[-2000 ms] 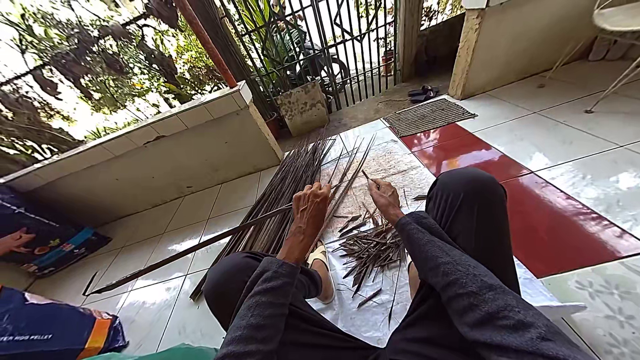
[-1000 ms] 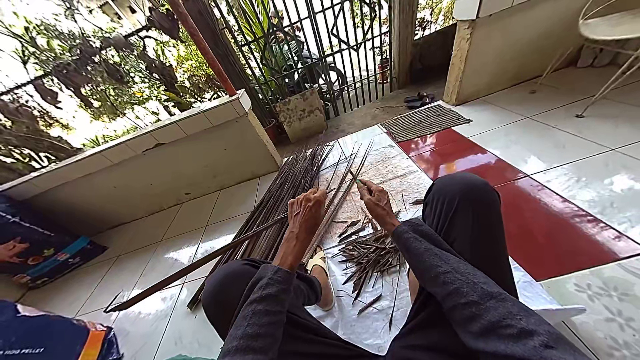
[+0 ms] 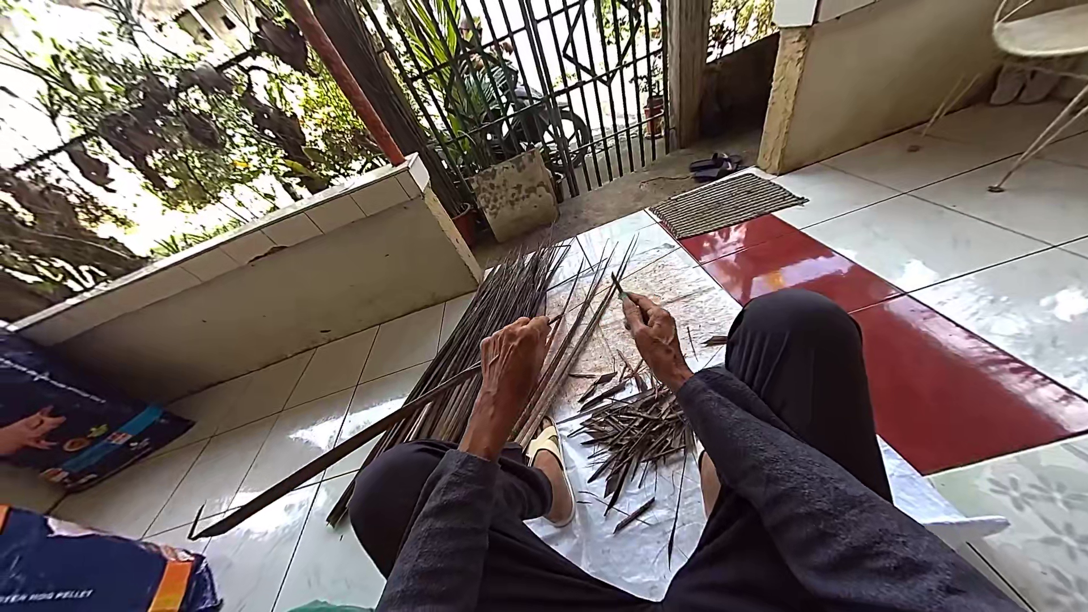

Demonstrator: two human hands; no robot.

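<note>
My left hand (image 3: 514, 361) is closed around a long dark plant strip (image 3: 340, 442), whose far end reaches down to the left over the tiles. My right hand (image 3: 656, 336) grips a small knife (image 3: 618, 286), its dark blade pointing up and left, apart from the left hand. A bundle of long thin dark strips (image 3: 476, 340) lies behind and left of my left hand, with lighter thin sticks (image 3: 578, 340) between the hands. Below my right hand, a heap of short dark scraps (image 3: 633, 429) rests on a white plastic sheet (image 3: 586, 544) between my feet.
A low wall (image 3: 280, 314) runs along the left. Printed feed sacks (image 3: 93, 561) lie at the lower left. Ahead stand a metal gate (image 3: 586, 102) and a concrete planter (image 3: 514, 195). A woven mat (image 3: 727, 204) and dark slippers (image 3: 716, 166) are beyond the red tiles (image 3: 935, 365).
The far end of the long strip has moved right and nearer to me. My right hand has shifted slightly away from the left hand.
</note>
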